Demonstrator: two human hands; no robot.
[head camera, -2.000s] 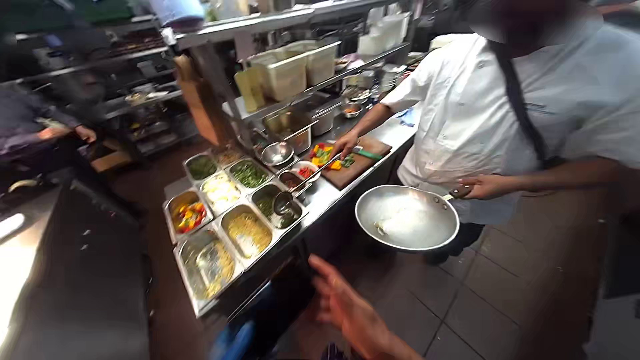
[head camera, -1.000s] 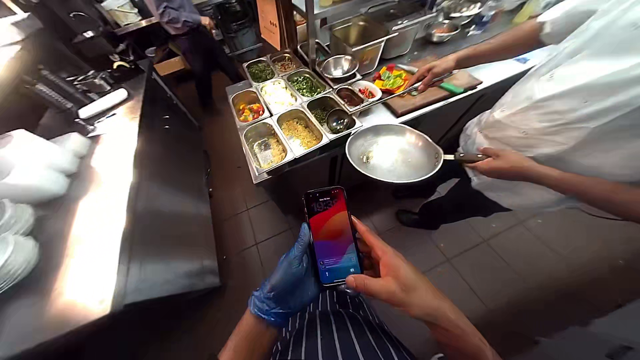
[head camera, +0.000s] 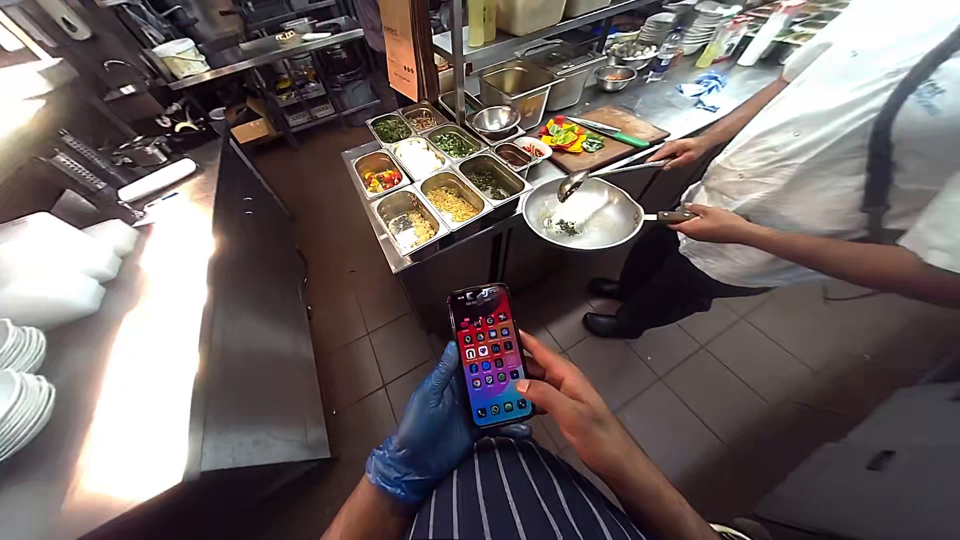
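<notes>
A smartphone (head camera: 491, 356) with its screen lit and app icons showing lies upright in my left hand (head camera: 431, 431), which wears a blue disposable glove. From the other side my bare right hand (head camera: 566, 386) touches the phone's right edge, its thumb over the lower right of the screen and its fingers partly hidden behind. Below the phone is a striped apron (head camera: 517, 495). Beyond it, a co-worker in a white jacket holds a frying pan (head camera: 600, 225) by its handle, with some chopped herbs in it, and a metal ladle (head camera: 574, 184) over it.
Steel containers of chopped ingredients (head camera: 454, 199) stand at the counter's corner. Beside them a cutting board (head camera: 622, 127) bears sliced peppers and a green-handled knife (head camera: 626, 137). On the left runs a steel counter (head camera: 255, 360) with stacked plates (head camera: 22, 405) and white containers (head camera: 45, 262).
The phone's screen has gone from a lock screen to app icons. Two seconds ago no phone was visible. Herbs now show in the co-worker's pan, and the ladle has moved over it.
</notes>
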